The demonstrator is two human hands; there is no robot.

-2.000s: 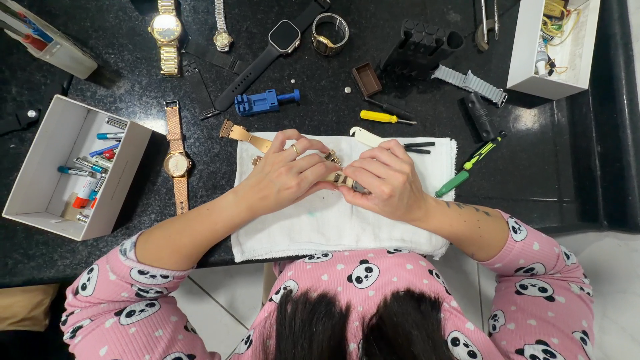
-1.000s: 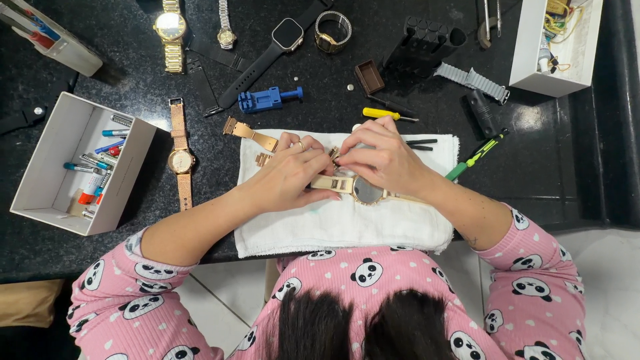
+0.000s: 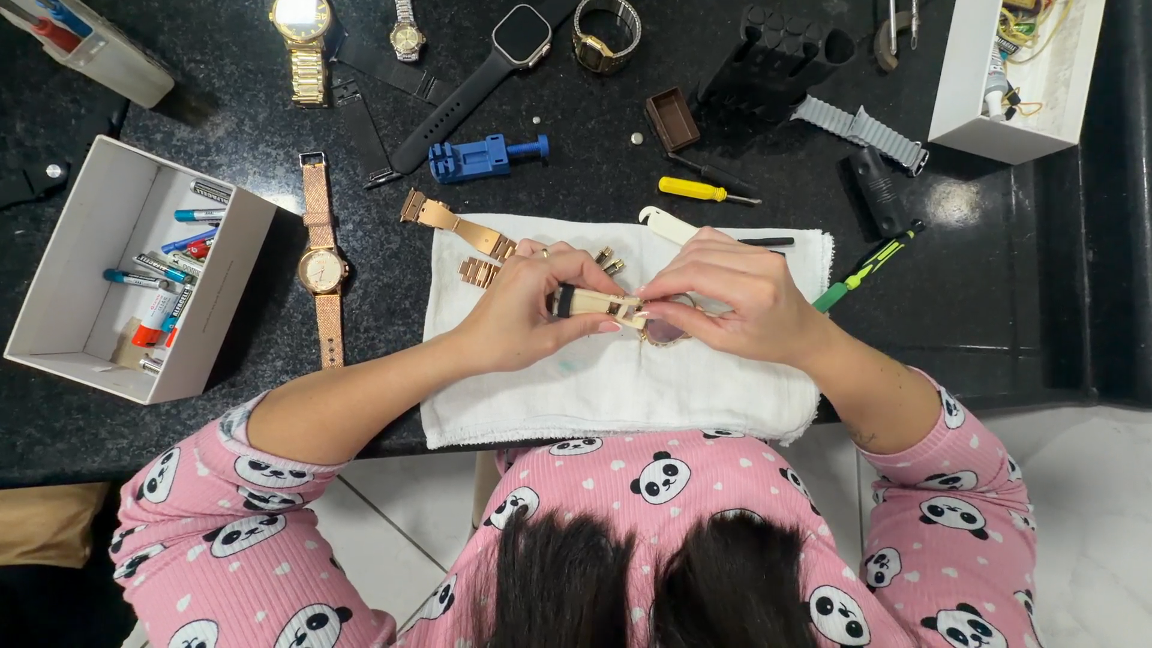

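Note:
My left hand (image 3: 531, 310) grips a cream-coloured tool (image 3: 589, 303) with a dark end, perhaps a spring bar or band tool; its exact kind I cannot tell. My right hand (image 3: 742, 292) pinches at the tool's right end, where small metal parts show between the fingertips. A round watch (image 3: 664, 331) lies partly hidden under my right fingers. Both hands are above a white cloth (image 3: 585, 396). Small metal pieces (image 3: 610, 261) are just behind my left fingers. Rose-gold band sections (image 3: 459, 225) lie on the cloth's back left corner, and a cream plastic tool (image 3: 668, 225) is behind my right hand.
A rose-gold watch (image 3: 321, 268) and a white box of tubes (image 3: 207, 337) are at left. Behind the cloth lie a blue band-link holder (image 3: 477, 159), a smartwatch (image 3: 522, 38) and a yellow-handled screwdriver (image 3: 693, 189). A green tool (image 3: 864, 270) rests at the cloth's right edge.
The cream piece in my left hand has turned, and its dark end now shows. My right hand has moved down onto its right end. The round watch, more exposed before, is now mostly covered.

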